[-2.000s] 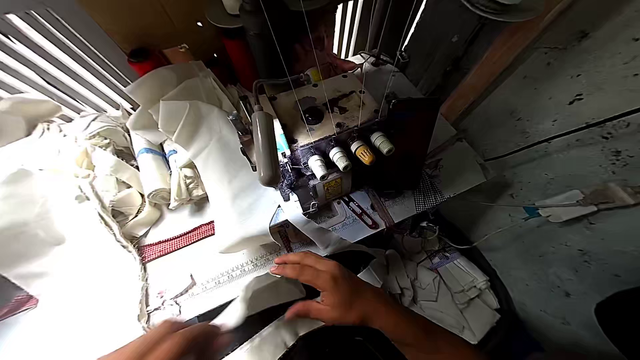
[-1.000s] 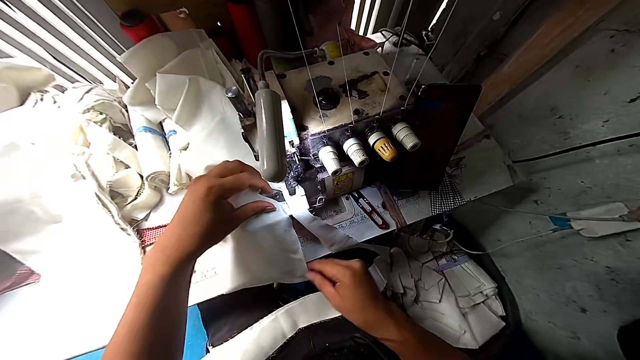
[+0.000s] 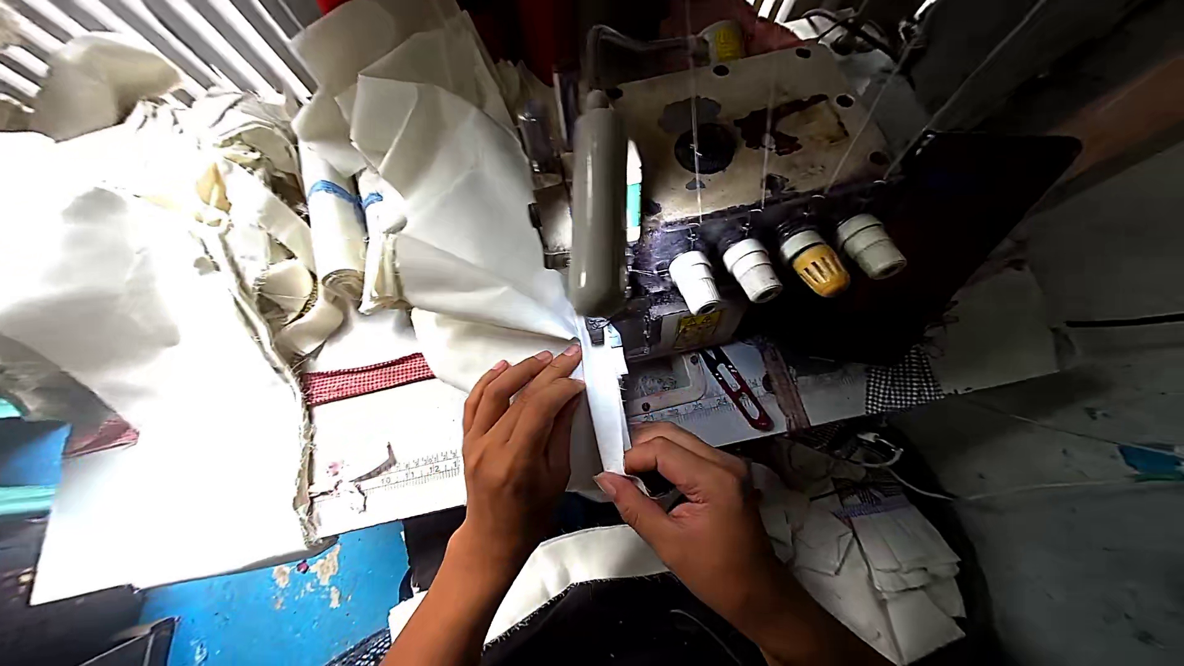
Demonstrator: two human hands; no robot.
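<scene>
A folded edge of white fabric (image 3: pixel 606 407) runs under the presser foot area of an overlock sewing machine (image 3: pixel 758 120). My left hand (image 3: pixel 523 425) lies on the fabric just left of that edge, its fingertips near the foot. Thumb and fingers of my right hand (image 3: pixel 689 499) pinch the near end of the folded edge. The wider white cloth (image 3: pixel 453 185) spreads up and back, left of the machine. A grey lamp (image 3: pixel 599 213) hangs before the needle area and partly hides it. Four tension knobs (image 3: pixel 814 264) line the machine's front.
Red-handled thread snips (image 3: pixel 737 388) lie on the table right of the fabric. Rolled white cloth strips (image 3: pixel 331 222) and a red checked strip (image 3: pixel 368 379) are at the left. Cut white pieces (image 3: pixel 888 555) fill a container below right. A printed ruler (image 3: pixel 416 472) crosses the tabletop.
My left hand has moved off the fabric's upper part down toward its near edge. The cloth, spread in front of the machine a second ago, now has its edge at the foot.
</scene>
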